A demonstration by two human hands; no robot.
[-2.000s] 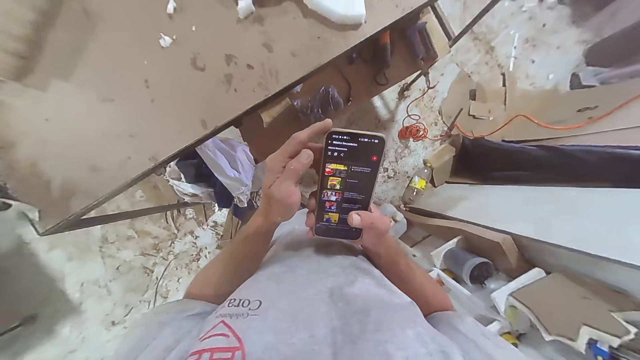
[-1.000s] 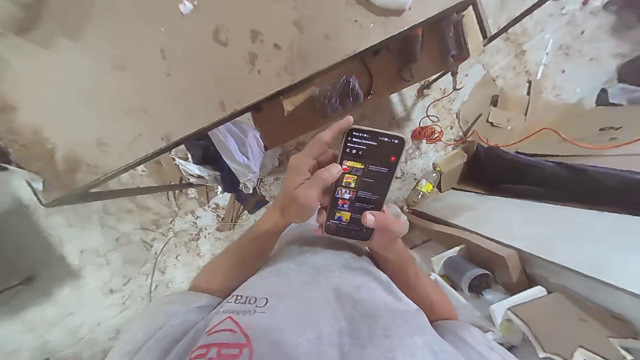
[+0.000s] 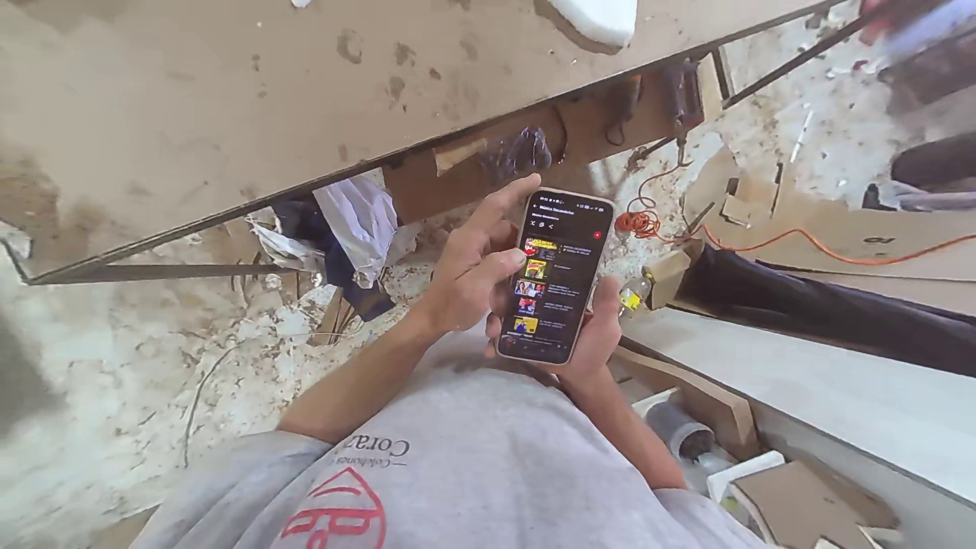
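A smartphone [image 3: 557, 278] in a light case stands roughly upright in the middle of the view, its dark screen lit with a list of small pictures. My left hand [image 3: 476, 267] holds it along the left edge, the index finger reaching past the top left corner and the thumb over the screen's left side. Around the lower right edge my right hand [image 3: 595, 335] grips the phone, thumb along the side. The fingers behind the phone are partly hidden.
A large worktable [image 3: 252, 99] with a white foam piece [image 3: 598, 19] spans the upper left. Beneath it are a shelf [image 3: 442, 183] and crumpled cloth [image 3: 358, 221]. An orange cord [image 3: 823, 248], cardboard and a dark roll [image 3: 823, 305] lie right. A person's shoe [image 3: 877, 197] shows at far right.
My right thumb has moved off the screen's lower part to the phone's right edge. My left thumb, beside the screen's left edge two seconds ago, now rests over it.
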